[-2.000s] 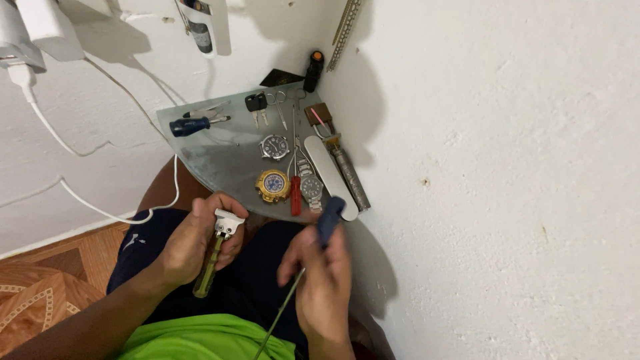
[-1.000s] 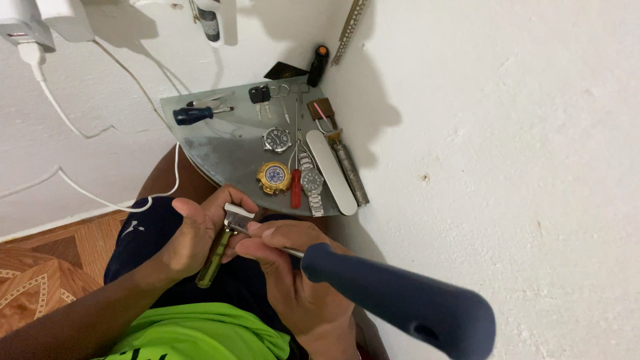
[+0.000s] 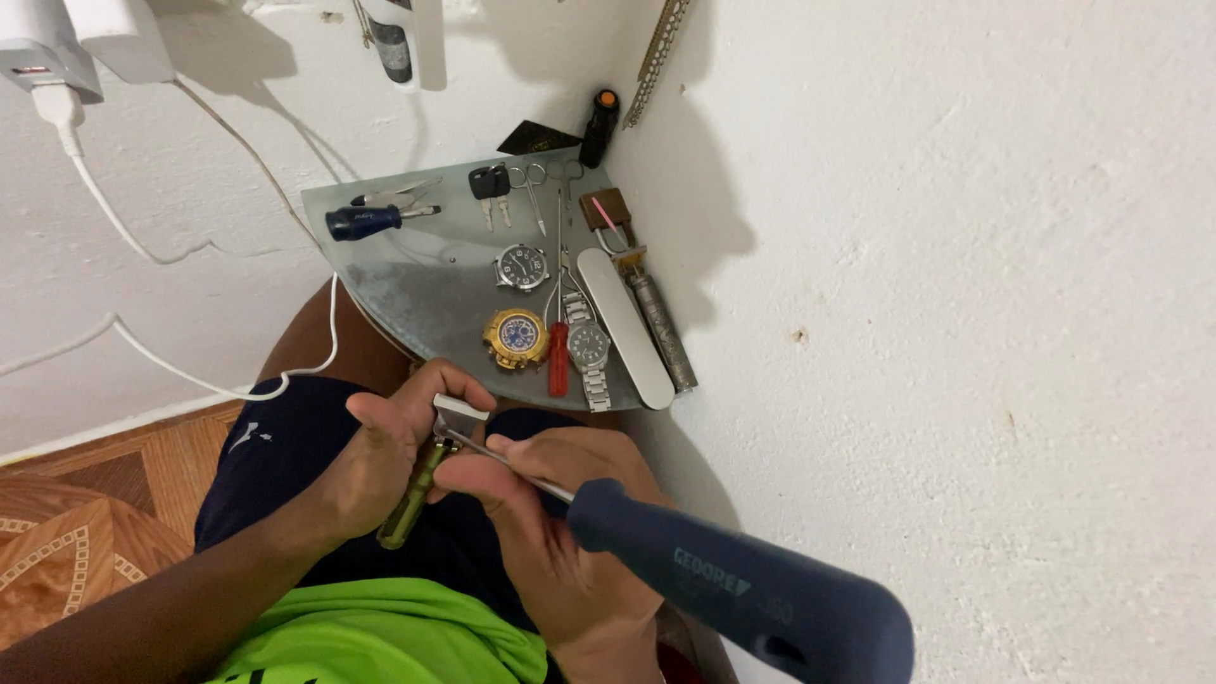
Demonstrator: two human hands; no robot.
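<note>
My left hand point(image 3: 385, 456) holds a hair trimmer point(image 3: 413, 499) with a translucent green-yellow body and a light, wide head, over my lap. My right hand point(image 3: 560, 513) grips the metal shaft of a dark blue Gedore screwdriver point(image 3: 731, 579). The screwdriver's tip meets the trimmer just below its head, and its large handle points toward the camera at the lower right. Just beyond my hands, on the glass corner shelf, lie a gold watch point(image 3: 516, 338), a small red-handled screwdriver point(image 3: 559, 361) and a steel-band watch point(image 3: 589, 347).
The glass shelf point(image 3: 399, 285) also bears a short blue screwdriver point(image 3: 363, 223), keys point(image 3: 490, 182), small scissors point(image 3: 528, 180), a round watch point(image 3: 521, 268), a brown padlock point(image 3: 604, 209), a white flat case point(image 3: 622, 323) and a metal trimmer body point(image 3: 663, 328). White cables point(image 3: 218, 385) hang at left.
Two seconds ago the screwdriver was held apart from the trimmer, handle up and shaft toward my lap. Now its handle points toward the camera and its tip is at the trimmer's head.
</note>
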